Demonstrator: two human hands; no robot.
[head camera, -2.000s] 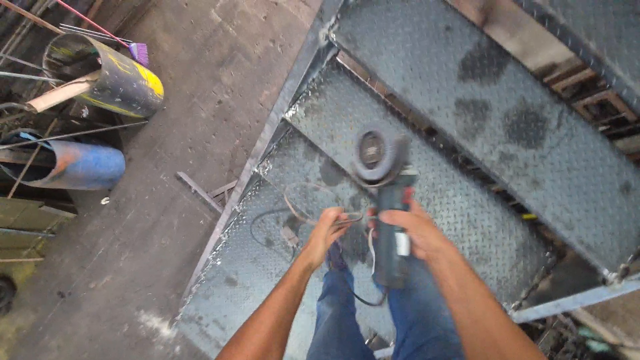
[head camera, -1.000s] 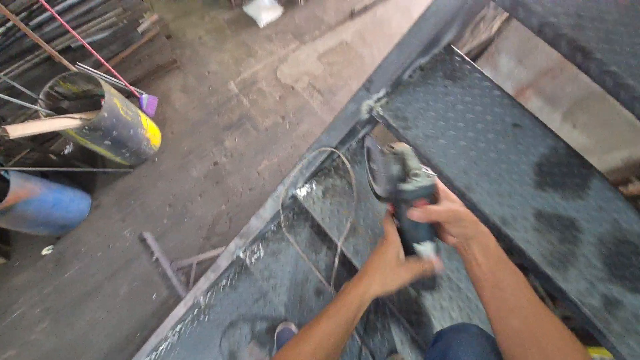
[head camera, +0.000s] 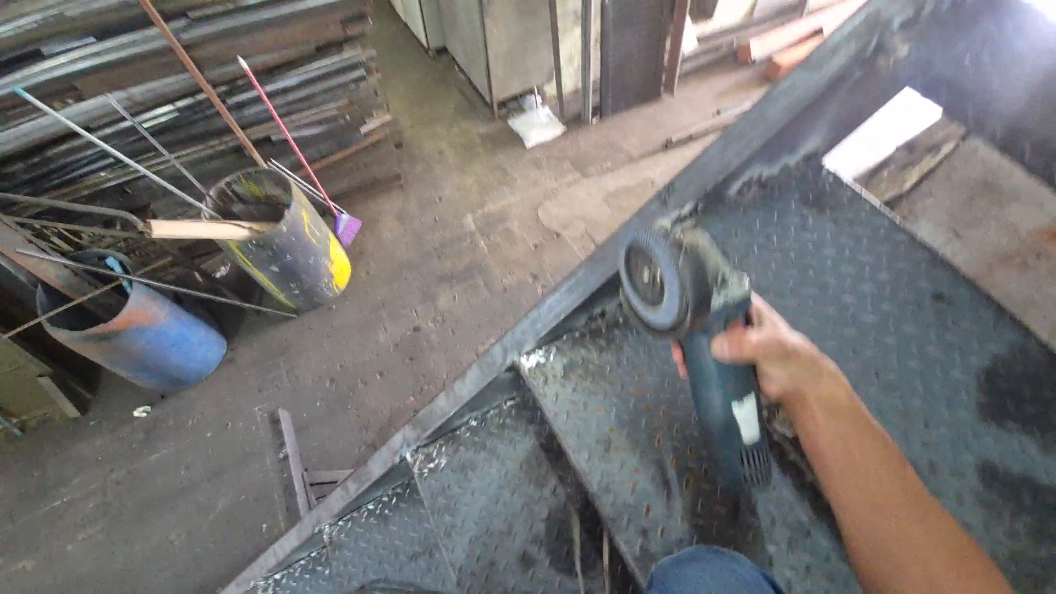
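Observation:
My right hand (head camera: 780, 346) grips an angle grinder (head camera: 722, 388) by its dark body, just behind the metal gear head. A round grey disc (head camera: 650, 280) on the tool faces up and left, near the steel side beam (head camera: 528, 318) of a staircase. Beneath the grinder lie treads of dark checkered steel plate (head camera: 610, 412), with pale, rough spots where they meet the beam. A knee in blue jeans shows at the bottom edge. My left hand is outside the view.
Left of the staircase, below, a black and yellow drum (head camera: 309, 256) and a blue drum (head camera: 177, 342) hold rods and scraps. A purple broom (head camera: 347, 228) leans there. Metal bars (head camera: 247, 99) are stacked behind. A gap opens between the upper plates at right, with a white piece (head camera: 883, 132) by it.
My left hand, on the grinder a second ago, has left the view. The grinder stays in my right hand. The view has swung up toward the stacked bars.

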